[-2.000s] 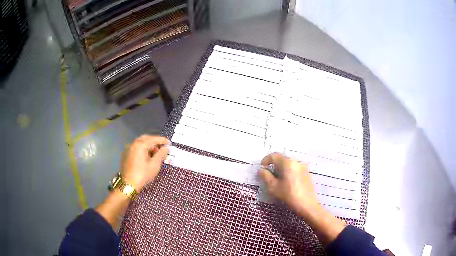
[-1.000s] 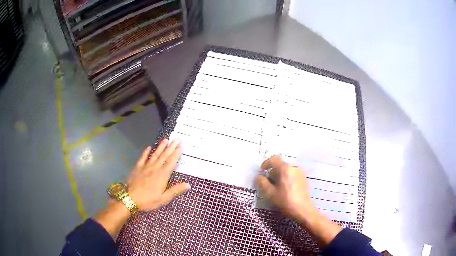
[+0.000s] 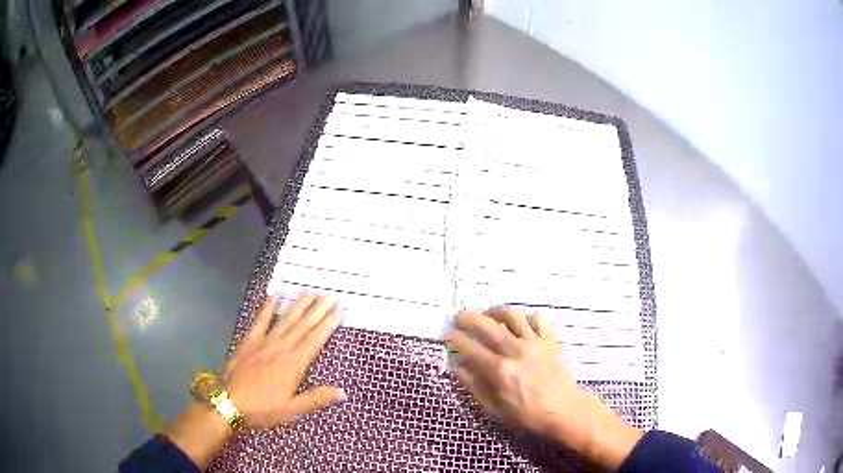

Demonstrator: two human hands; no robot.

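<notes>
Pale white straps [image 3: 545,185] lie side by side in two packed columns on a dark-rimmed mesh tray [image 3: 388,397]. Thin dark gaps show between some of them. My left hand [image 3: 287,360] lies flat with its fingers spread, fingertips on the left end of the lowest straps in the left column. My right hand [image 3: 513,365] is palm down with bent fingers over the inner end of the lowest straps, at the seam between the columns. Its fingertips are blurred, and I cannot tell if they hold anything. The near part of the mesh shows bare reddish grid.
A rack [image 3: 199,83] with stacked trays stands at the upper left. Yellow lines [image 3: 129,360] mark the grey floor at left. A pale wall [image 3: 739,92] is at right. A white card [image 3: 790,434] and a brown object [image 3: 735,453] lie at the lower right.
The lowest left strap, held between both hands at first, now lies against the row above. My left hand has opened flat. The view has shifted, so the tray appears further left.
</notes>
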